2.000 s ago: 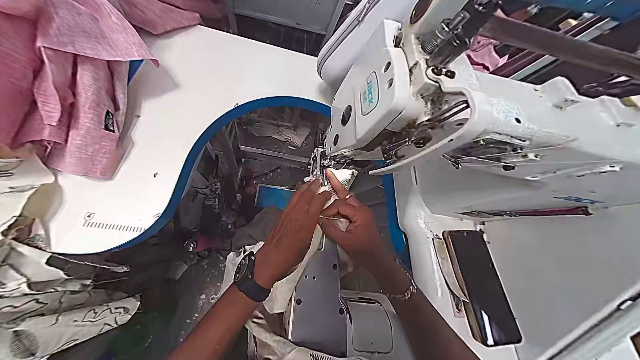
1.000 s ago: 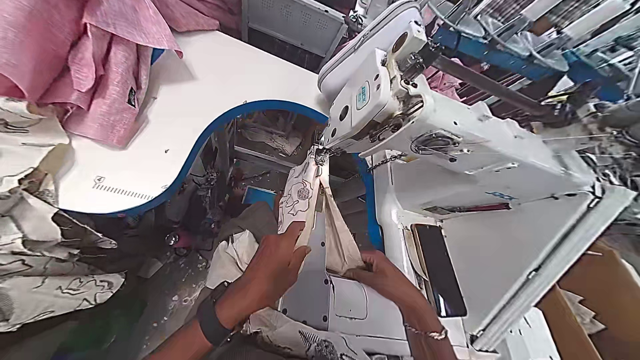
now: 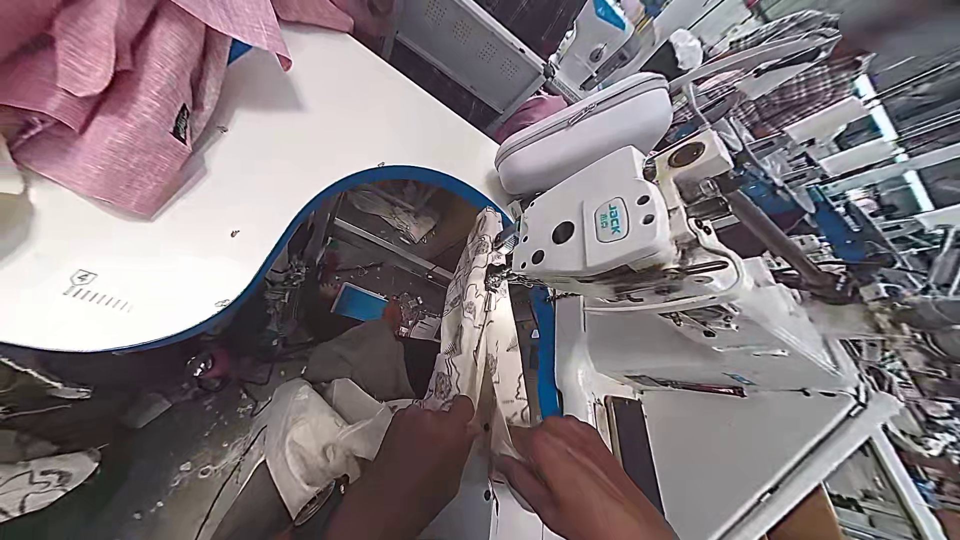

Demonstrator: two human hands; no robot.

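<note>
A cream fabric piece printed with dark line drawings (image 3: 463, 322) runs down from the needle area of a white Jack sewing machine (image 3: 585, 217). My left hand (image 3: 427, 442) is closed on the fabric's left layer, below the machine head. Just to its right, my right hand (image 3: 566, 469) grips the right layer, and a narrow gap parts the two layers between my hands. The fabric's upper end lies at the presser foot area (image 3: 496, 276), where the needle itself is too small to make out. More cream fabric (image 3: 300, 435) hangs beside my left wrist.
Pink garments (image 3: 112, 97) are heaped on the white tabletop (image 3: 315, 112), whose curved blue edge (image 3: 281, 244) borders an opening. A white zipped case (image 3: 585, 131) rests behind the machine head. A dark phone-like object (image 3: 634, 450) lies right of my right hand.
Two seconds ago both hands were close together at the presser foot. They have since moved down and away from it, now holding the fabric layers below the machine head. The view has also shifted.
</note>
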